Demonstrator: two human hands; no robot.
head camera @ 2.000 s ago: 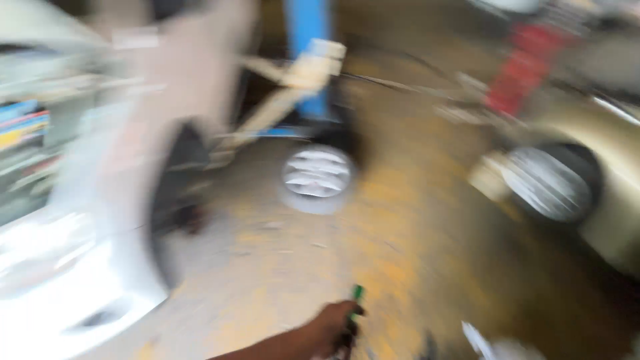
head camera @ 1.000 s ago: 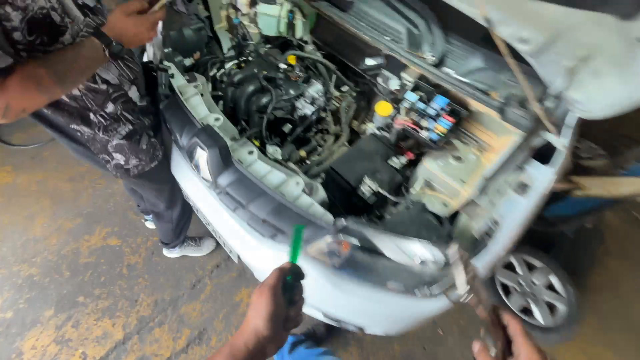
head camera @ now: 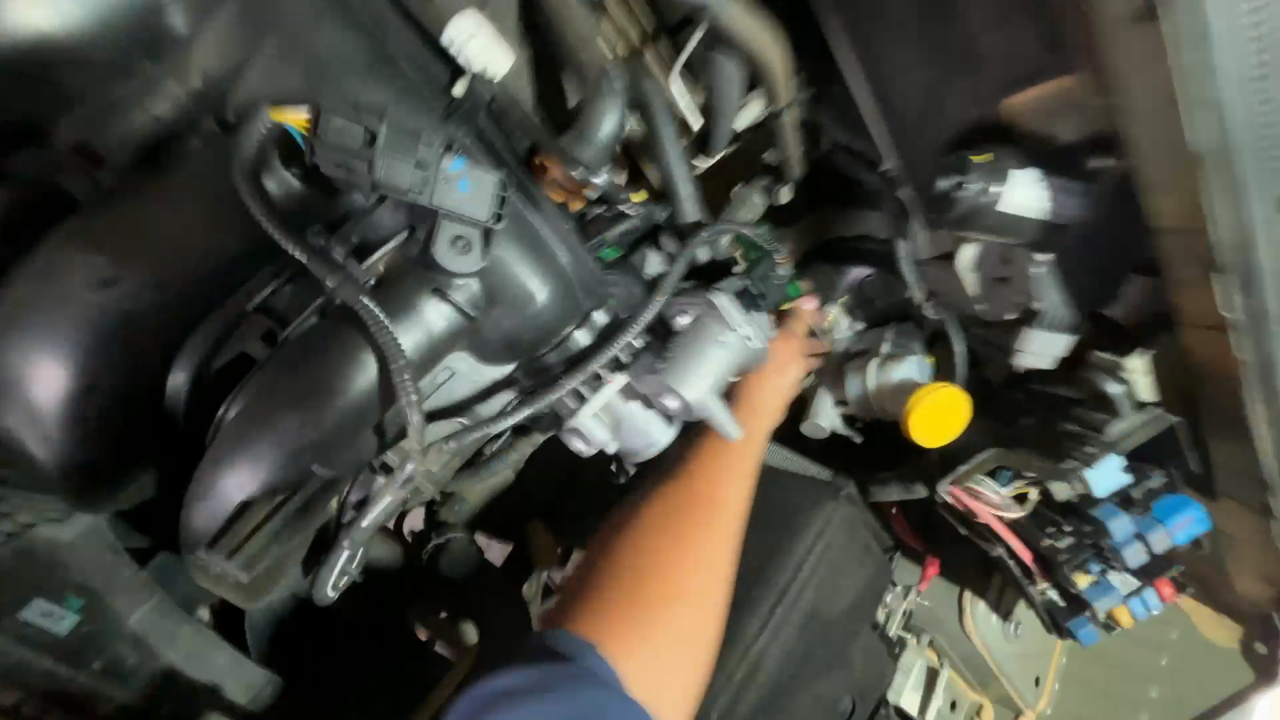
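My left hand reaches deep into the engine bay, its forearm crossing from the bottom middle. The fingers are blurred and partly hidden beside a cast metal housing. A small green piece shows at the fingertips; whether the hand holds it cannot be told. Right of the hand is a round yellow cap. A corrugated wiring conduit arches over the housing, left of the hand. The black plastic intake manifold fills the left side. My right hand is out of view.
A black box-shaped cover lies right of my forearm. The fuse and relay box, with blue relays and exposed wires, is at the lower right. A sensor with a connector sits on the manifold. Hoses run above the hand.
The view has moved in close over the engine. My left hand, seen holding a green object before the car's front, now reaches among engine parts. My right hand has left the view.
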